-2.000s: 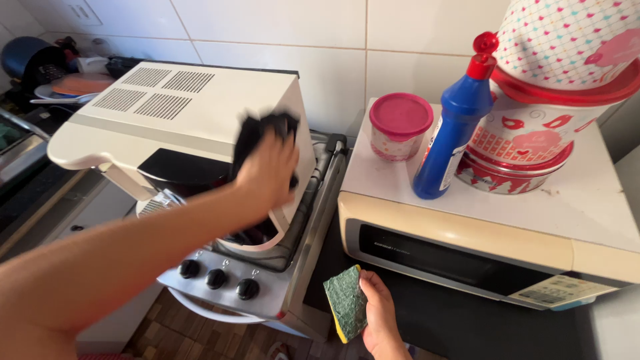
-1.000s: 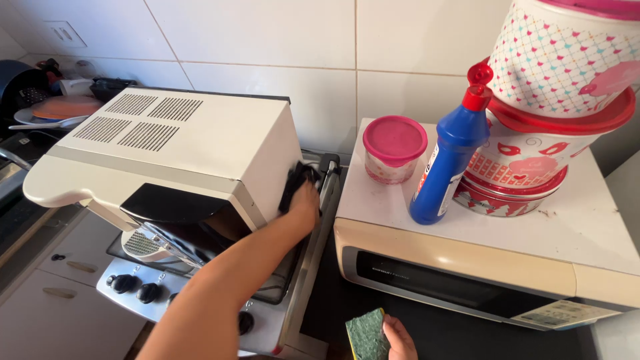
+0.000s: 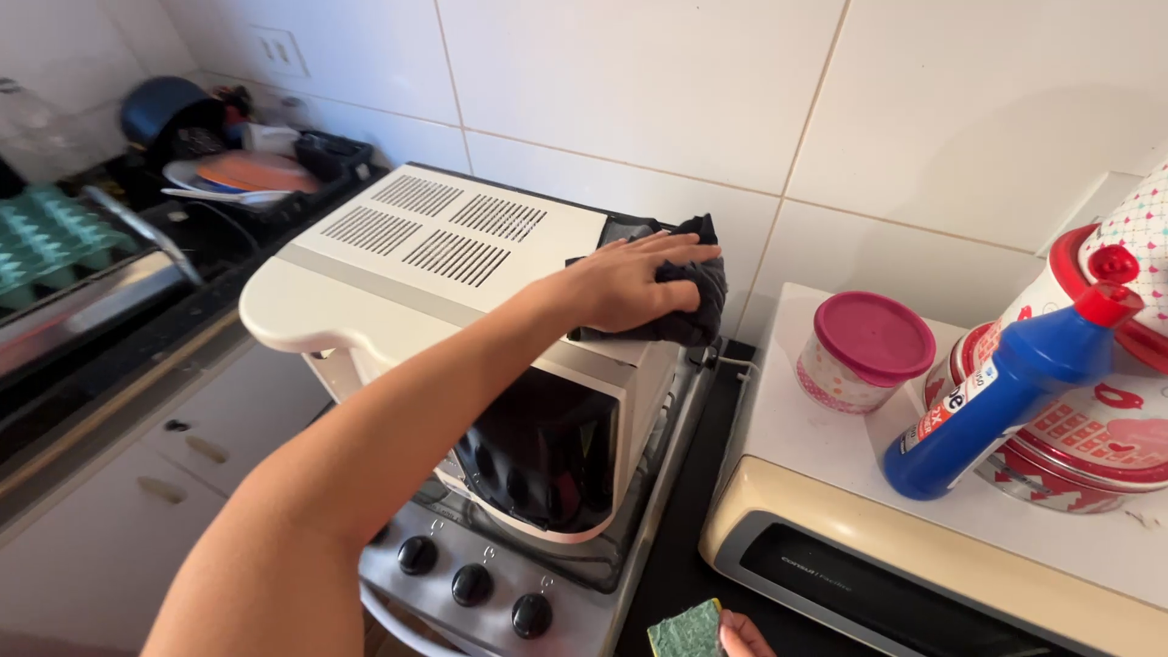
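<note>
My left hand (image 3: 643, 283) lies palm down over a bunched black cloth (image 3: 698, 297), fingers and thumb spread across it. The cloth rests on the right end of the top of a cream countertop appliance (image 3: 392, 283), which has slotted vents and a dark curved front and stands on a stove (image 3: 493, 630). At the bottom edge, my right hand (image 3: 744, 636) holds a green and yellow scouring sponge (image 3: 686, 630) by its right side; only some fingers show.
To the right, a cream microwave (image 3: 821, 511) bears a pink-lidded tub (image 3: 867, 351), a blue bottle with a red cap (image 3: 1013, 392) and stacked decorated containers (image 3: 1104, 411). Dishes (image 3: 255, 173) and a green egg tray (image 3: 59, 242) are at the left, before a tiled wall (image 3: 630, 91).
My left hand and the black cloth have moved from the appliance's right side up onto its top. My right hand still holds the sponge. The view has shifted.
</note>
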